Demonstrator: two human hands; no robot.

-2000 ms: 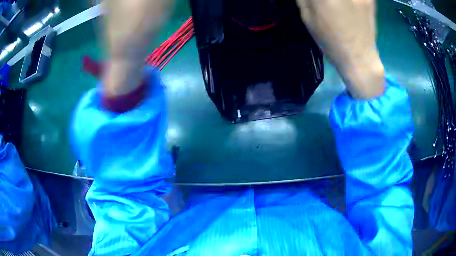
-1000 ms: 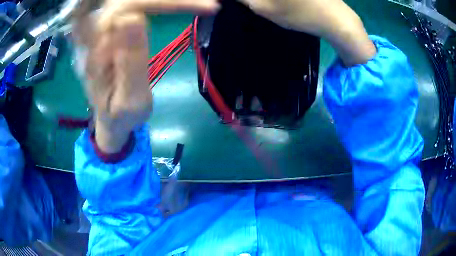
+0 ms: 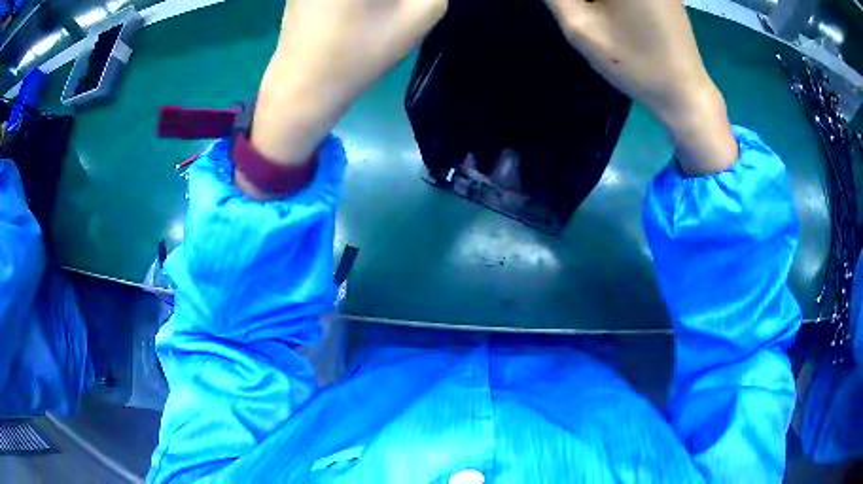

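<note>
A glossy black plastic housing (image 3: 525, 113) lies on the green mat in front of me, turned a little, its ribbed end towards me. Its far end is cut off by the top edge. My left hand (image 3: 355, 47) is at its upper left and my right hand (image 3: 629, 52) at its upper right. The fingers of both hands are cut off by the top edge, so their grip cannot be seen. A maroon wrist strap (image 3: 274, 170) is on my left wrist. Short red wire ends (image 3: 189, 163) show beside the left cuff.
A bundle of black lead wires (image 3: 833, 161) lies along the right table edge. A grey tray (image 3: 101, 59) with a dark centre is at the far left. Clear plastic (image 3: 161, 274) shows at the front left edge. Blue sleeves of other people show at both sides.
My left hand has moved right, to the housing. The housing has turned and shifted right. The red wire across the housing and the red bundle left of it no longer show there.
</note>
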